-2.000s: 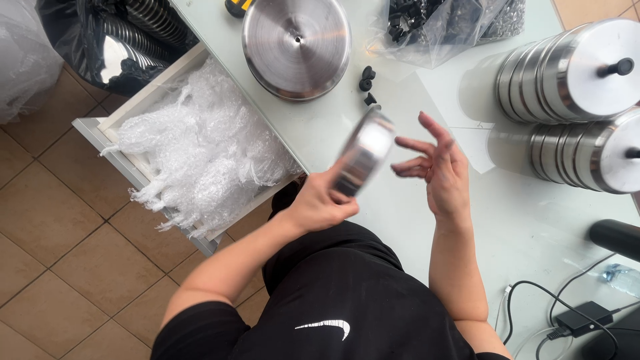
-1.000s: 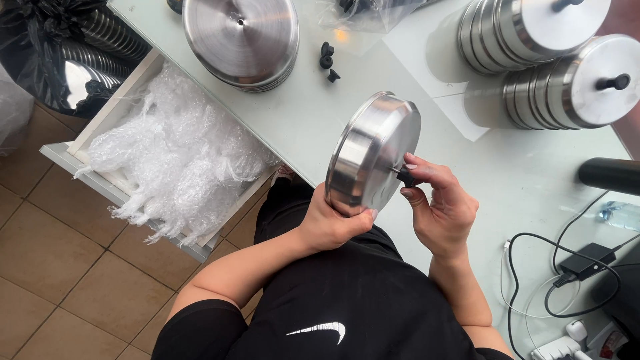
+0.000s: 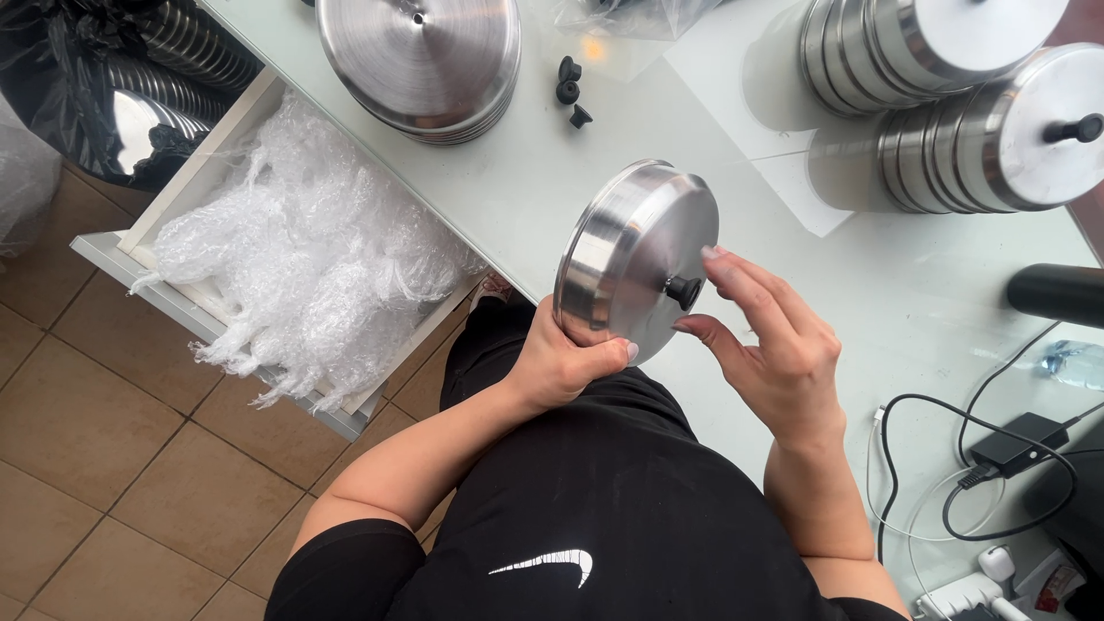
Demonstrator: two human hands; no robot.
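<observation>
My left hand [image 3: 578, 358] grips the rim of a round stainless-steel lid [image 3: 634, 250], tilted on edge above my lap. A black knob [image 3: 682, 293] sits at the centre of its face. Around that knob, thumb and fingers apart, is my right hand [image 3: 768, 336]; it holds nothing. Loose black knobs [image 3: 567, 92] lie on the glass table beyond the lid. To their left stands a stack of steel lids [image 3: 420, 65], the top one with a bare centre hole. Two stacks of lids [image 3: 992, 129] with black knobs on top stand at the right.
An open drawer [image 3: 198, 302] at the left holds crumpled white netting [image 3: 302, 250]. Behind it is a black bag [image 3: 52, 95] with more steel lids. A power adapter [image 3: 1018, 444] with cables, a black cylinder [image 3: 1056, 295] and a plastic bottle [image 3: 1074, 364] are at the right. Paper sheets lie near the stacks.
Two seconds ago the lid was blurred in my left hand with my right hand apart from it. A second ago my right fingers held the knob at its centre; now they have let go.
</observation>
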